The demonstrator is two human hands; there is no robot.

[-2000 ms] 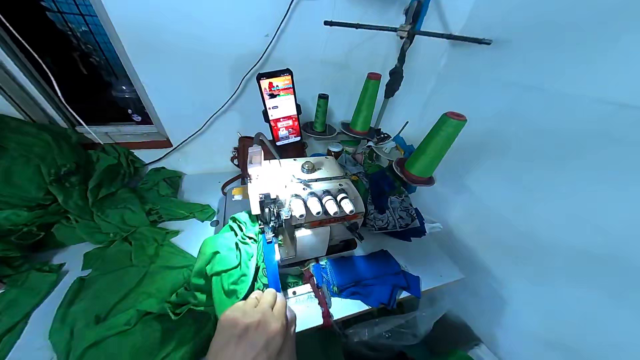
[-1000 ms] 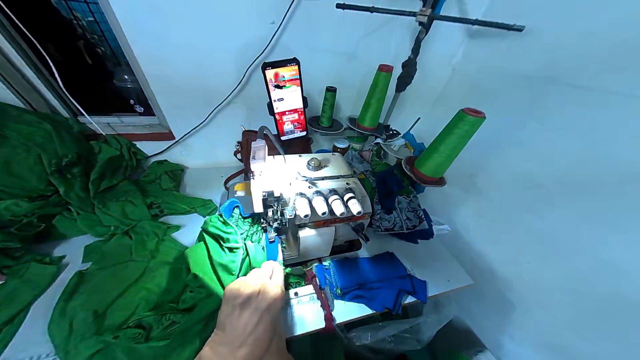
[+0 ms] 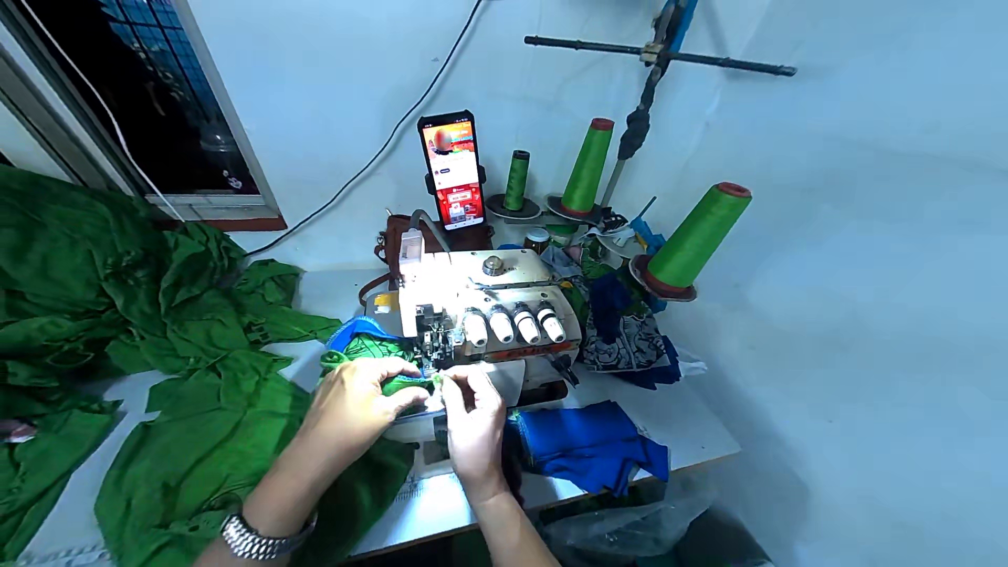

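Observation:
An overlock sewing machine (image 3: pixel 504 276) stands on the white table, its lamp lighting the needle area. My left hand (image 3: pixel 362 402) is just left of the presser foot, fingers and thumb closed on green fabric (image 3: pixel 405 384) with a blue edge. My right hand (image 3: pixel 475 417) is beside it in front of the machine, fingertips pinched at the end of the same cloth close to the left fingers. Blue fabric (image 3: pixel 350 331) curves behind the left hand at the machine's left side. The exact grip of the right fingertips is partly hidden.
Green fabric (image 3: pixel 213 441) is heaped across the left side. Folded blue cloth (image 3: pixel 591 445) lies at the front right. Green thread cones (image 3: pixel 701 236) stand behind and right of the machine, near a phone (image 3: pixel 454 169) in a holder. A clear plastic bag (image 3: pixel 630 528) hangs below the table edge.
My right hand has come into view in front of the machine. The green fabric that lay bunched left of the needle is now mostly behind and under my left hand.

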